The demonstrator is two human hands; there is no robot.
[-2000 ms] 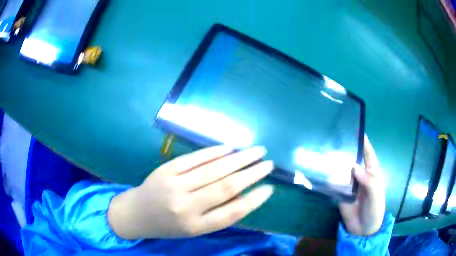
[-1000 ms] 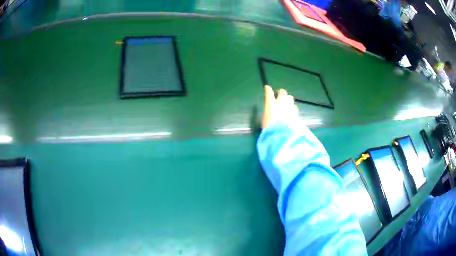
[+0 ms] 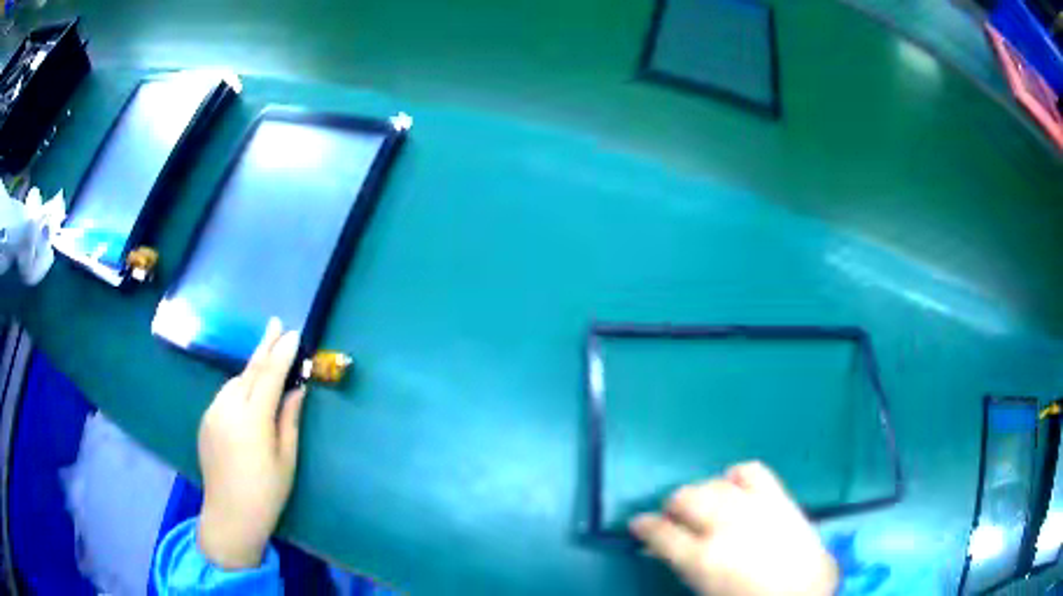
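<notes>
A thin empty black frame [image 3: 729, 333] lies on the green bench mat in front of me at the right. My right hand [image 3: 729, 530] is at its near edge, fingers curled over it. A display module [image 3: 262, 239] with a silvery, shiny face and a gold flex cable [image 3: 330, 367] lies at the left. My left hand [image 3: 253, 431] is at its near edge, fingertips on the near right corner by the cable. Whether its thumb is under the edge is hidden.
Another display module [image 3: 140, 175] lies further left, beside a white-gloved hand [image 3: 29, 233] and a black box-like item [image 3: 37, 87]. A black-bordered panel [image 3: 711, 52] lies on the belt. More panels [image 3: 1005, 495] lie at far right. A red-pink tray [image 3: 1026, 82] is at the top right.
The black frame has moved from the belt onto the bench mat with my right hand. The view has turned left, and my left hand is now in view at the display module.
</notes>
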